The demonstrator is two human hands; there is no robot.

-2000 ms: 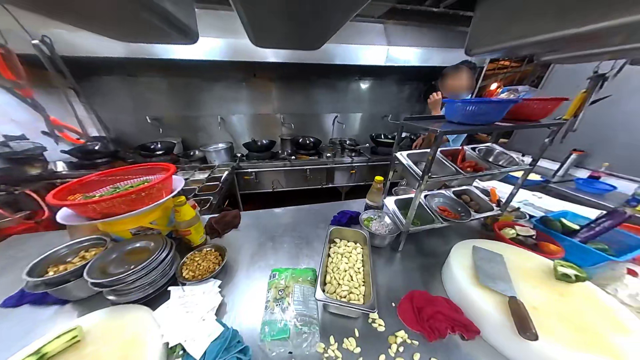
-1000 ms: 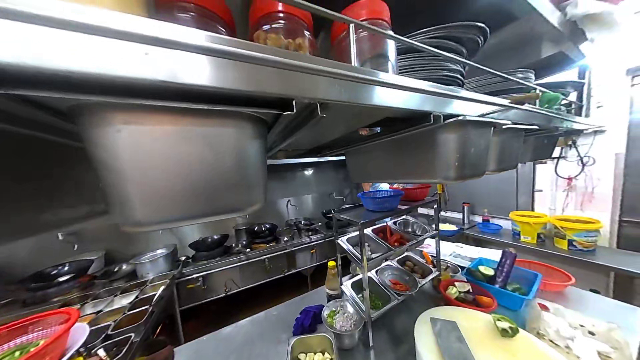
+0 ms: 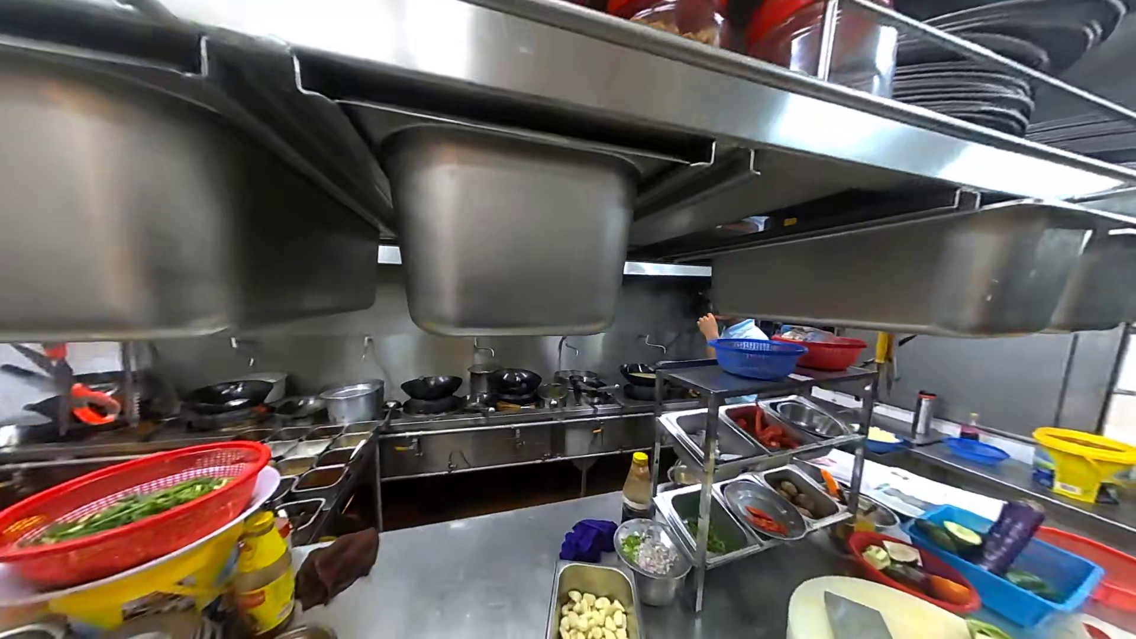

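Observation:
Neither my left hand nor my right hand shows in the head view. At the bottom centre a steel pan of peeled garlic cloves (image 3: pixel 593 614) stands on the steel worktop (image 3: pixel 461 550). Right behind it are a steel bowl of chopped vegetables (image 3: pixel 652 555) and a purple cloth (image 3: pixel 587 540). A cleaver blade (image 3: pixel 854 615) lies on a round cutting board (image 3: pixel 821 595) at the lower right. On the left, a red basket of green vegetables (image 3: pixel 133 510) rests above a yellow tub, beside a yellow bottle (image 3: pixel 264 568).
Steel bins (image 3: pixel 515 231) hang under an overhead shelf (image 3: pixel 568 62) across the upper view. A tiered rack (image 3: pixel 710 426) holds food pans and a blue basket (image 3: pixel 759 358). Woks (image 3: pixel 515 382) stand on the far stove. Another person's hand (image 3: pixel 707 326) shows behind the rack.
The view has swung up, then back left, bringing the overhead shelf and hanging bins into sight. The cloves, cleaver handle and red cloth on the near worktop have left the view.

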